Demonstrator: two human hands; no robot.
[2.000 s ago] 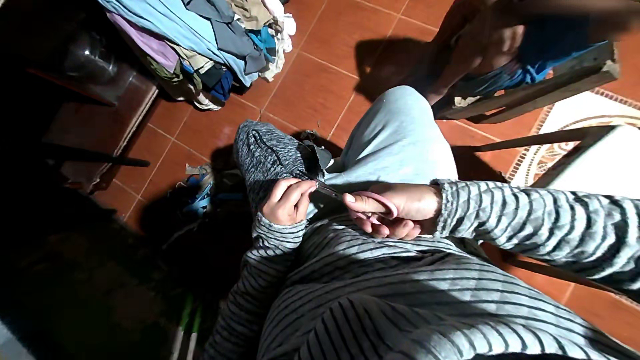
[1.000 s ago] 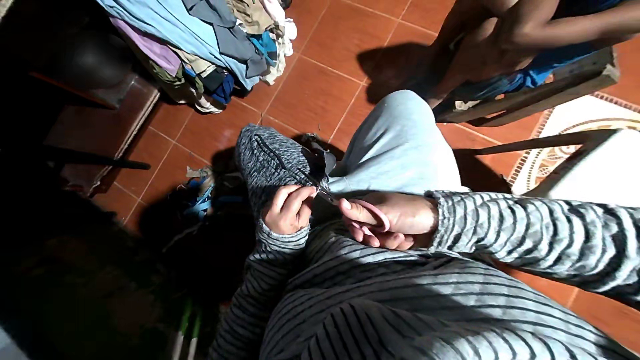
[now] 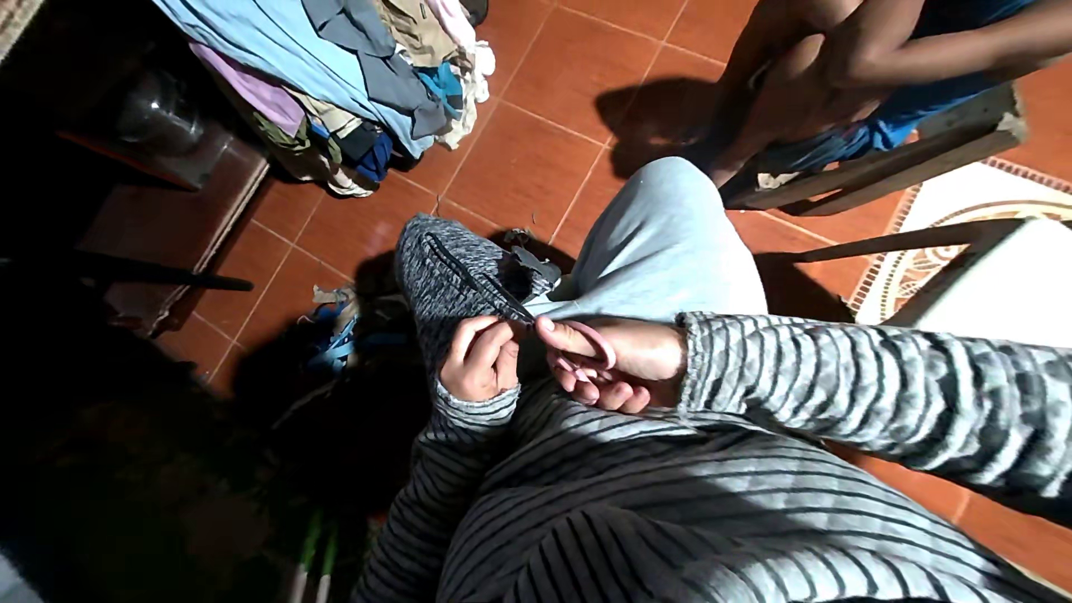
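Note:
My right hand [image 3: 603, 364] is closed around the pink-handled scissors [image 3: 599, 345], thumb and fingers at the loops. Just left of it, my left hand [image 3: 481, 358] pinches an edge of heathered grey fabric [image 3: 448, 280] that has a dark strip along it. The fabric lies over my lap beside my knee in light grey trousers [image 3: 678, 234]. The scissors' blades are mostly hidden between my hands, where the dark strip ends. A small dark grey scrap [image 3: 533, 270] rests at the right side of the fabric.
A pile of clothes [image 3: 335, 75] lies at the upper left. Blue scraps [image 3: 335, 335] are on the tiled floor [image 3: 536, 159]. Another person's bare arms and legs [image 3: 837, 75] are at the upper right, by a wooden chair [image 3: 896, 172]. A patterned mat [image 3: 888, 268] lies at the right.
The other person's arms have shifted at the upper right. My hands stay close together at the fabric, with the scissors still in my right hand.

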